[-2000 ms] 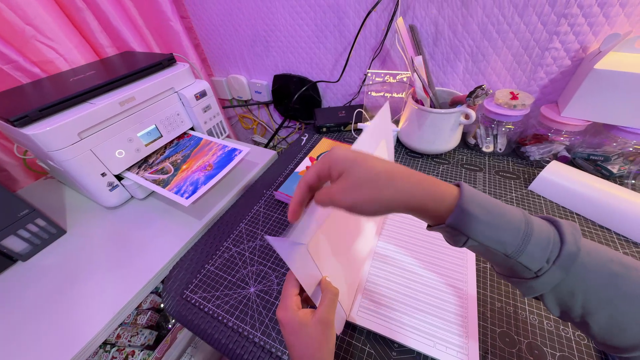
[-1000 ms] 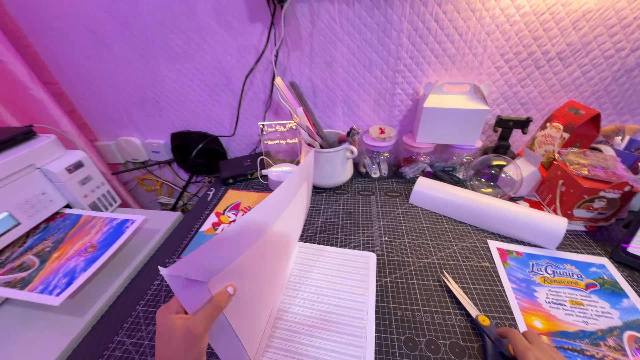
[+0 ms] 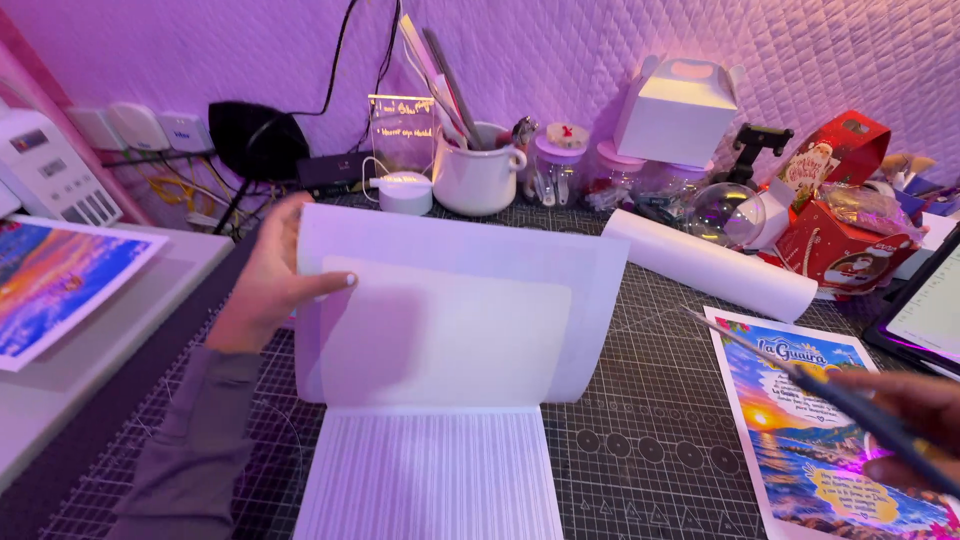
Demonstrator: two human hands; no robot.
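My left hand [image 3: 281, 277] holds the left edge of a raised white sheet [image 3: 450, 232], thumb on its near face. A smaller pale rectangle shows on that face. The sheet stands tilted up behind a white, finely lined sheet [image 3: 435, 472] lying on the black cutting mat [image 3: 637, 480], and their edges meet. At the right, my right hand [image 3: 900, 427] is blurred and partly out of view, holding scissors [image 3: 795, 371] with the blades pointing left, above a colourful printed sheet [image 3: 787, 427] on the mat.
A white paper roll [image 3: 709, 266] lies behind the printed sheet. Along the wall stand a white enamel pot [image 3: 476, 176] with tools, lidded jars [image 3: 555, 172], a white box [image 3: 679, 112] and red gift boxes [image 3: 840, 240]. A tablet [image 3: 930, 307] is at the right edge, a printer [image 3: 52, 172] at the left.
My right hand has left the white sheet and now holds the scissors, lifted off the mat since one second ago. The white sheet has turned its broad face towards me. The view has swung right.
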